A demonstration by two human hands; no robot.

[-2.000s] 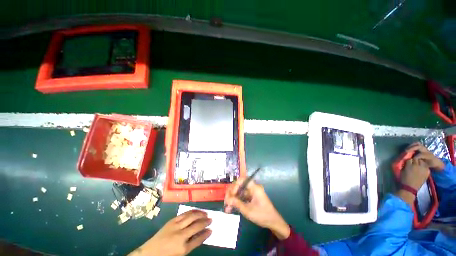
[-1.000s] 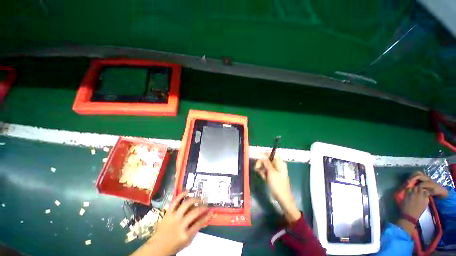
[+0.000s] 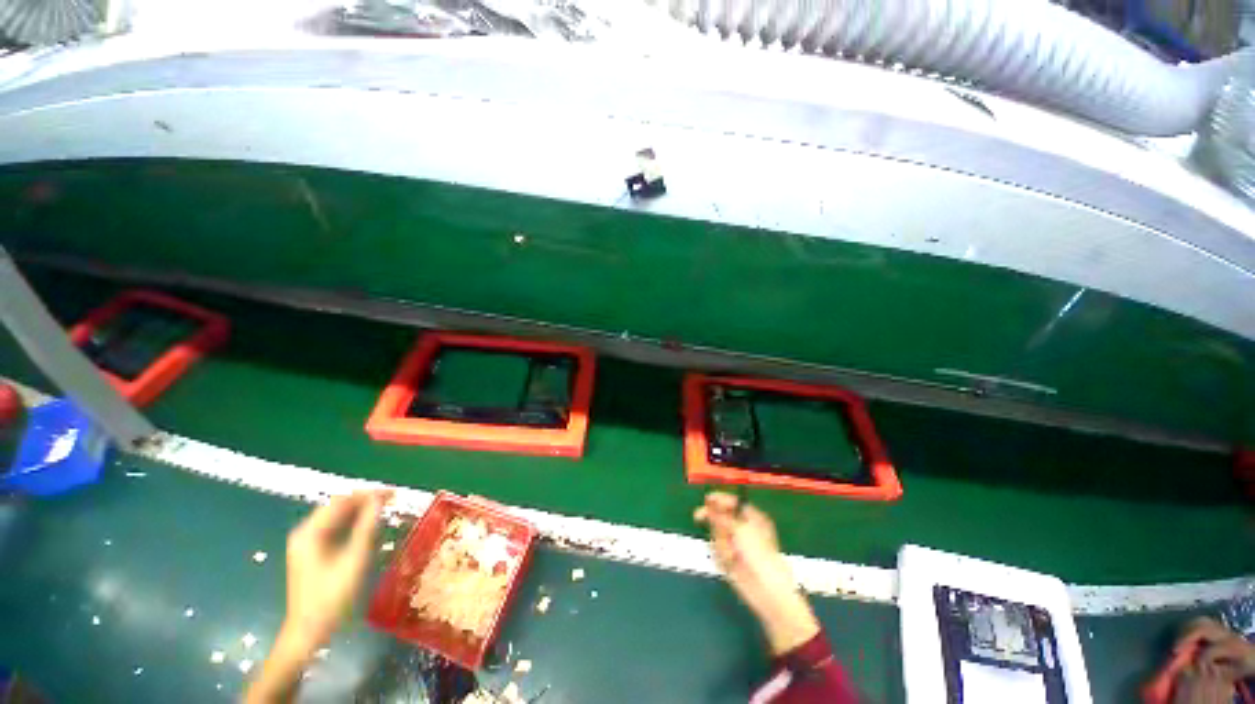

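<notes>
A tablet in a red foam tray (image 3: 699,437) lies crosswise on the green belt, its electronics end to the left. My right hand (image 3: 750,550) is just below this tray near the white strip, fingers curled. A small dark trace shows at its fingertips, but I cannot tell whether it is the tweezers. My left hand (image 3: 330,557) is left of the red parts bin (image 3: 516,585), blurred, with nothing visible in it. The bin holds small pale pieces (image 3: 461,575). Neither hand touches the tray.
Another red tray (image 3: 482,437) is on the belt to the left, a third (image 3: 179,369) farther left. A white tray (image 3: 922,619) with a tablet is at right. A blue bin (image 3: 58,447) is at far left. Another person's hand (image 3: 1204,660) is at lower right. Pale scraps are scattered.
The view has tilted up. The red tray between my hands has gone from the bench; one now lies crosswise on the belt ahead. My left hand has moved to the bin's left side.
</notes>
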